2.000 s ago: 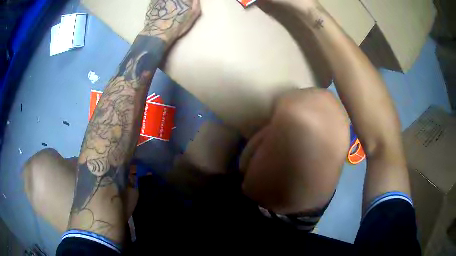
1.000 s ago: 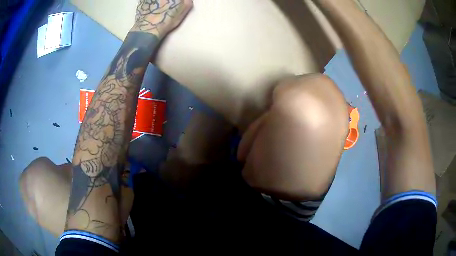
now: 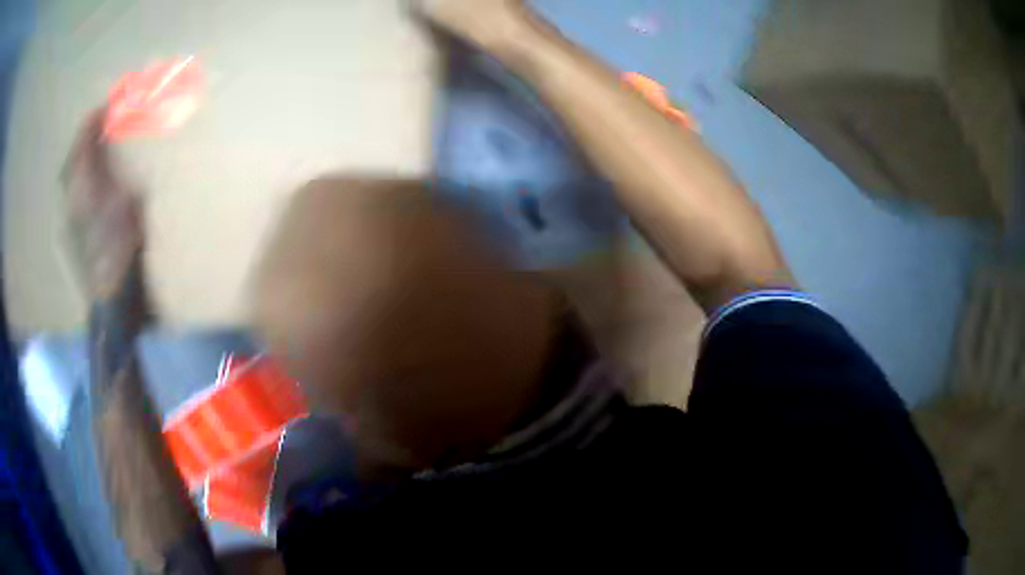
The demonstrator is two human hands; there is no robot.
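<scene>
The frame is blurred. A large tan carton (image 3: 326,101) lies in front of me at the upper left. A red-orange sticker (image 3: 157,96) shows against its upper left face. My left hand (image 3: 107,213) is at the carton's left side, its blurred fingertips at the sticker's lower left edge; whether it grips the sticker is unclear. My right hand (image 3: 472,17) is at the top edge of the picture, by the carton's right edge, and its fingers are not clear.
Red-orange sticker sheets (image 3: 242,421) lie on the blue-grey floor (image 3: 832,247) at the lower left. An orange part (image 3: 658,96) shows behind my right forearm. Another carton (image 3: 877,112) stands at the upper right. My raised knee is between me and the carton.
The view has swung, so the sticker sheets sit lower and the orange part higher. My left hand is now lower, at the far left beside a sticker; my right hand has come into the picture.
</scene>
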